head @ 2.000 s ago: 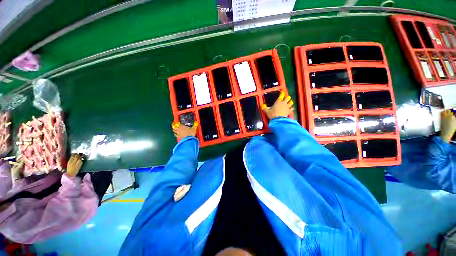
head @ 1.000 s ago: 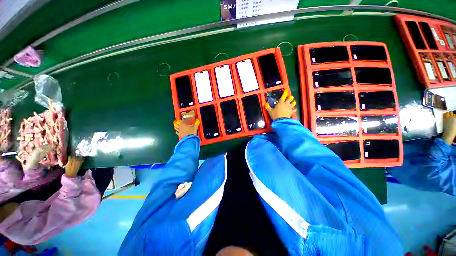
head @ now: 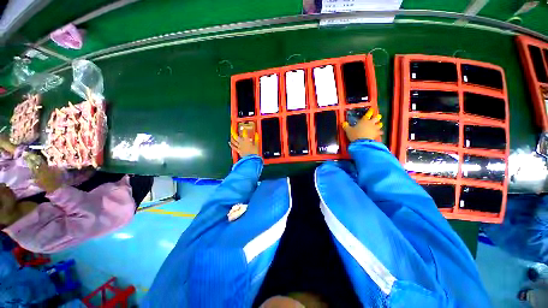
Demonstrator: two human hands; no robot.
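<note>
An orange-red tray with two rows of five slots lies in front of me. In its back row three phones glow white, such as the middle lit phone, between two black phones. The front row's three middle phones are black. My left hand lies on the front left corner, fingers spread over a phone with a brownish lit screen. My right hand lies on the front right corner, fingers spread over a phone with a dim bluish-grey screen. Both hands partly hide these phones.
A second tray, apparently stacked, stands at right with black phones. Another tray is cut off at far right. Pinkish bundles and a clear plastic bag lie at left by a person in pink sleeves. A printed sheet is on the far ledge.
The middle phone of the back row has turned from black to white. The front left phone's screen has changed from dark to brownish. The view has shifted; both hands remain at the tray's front corners.
</note>
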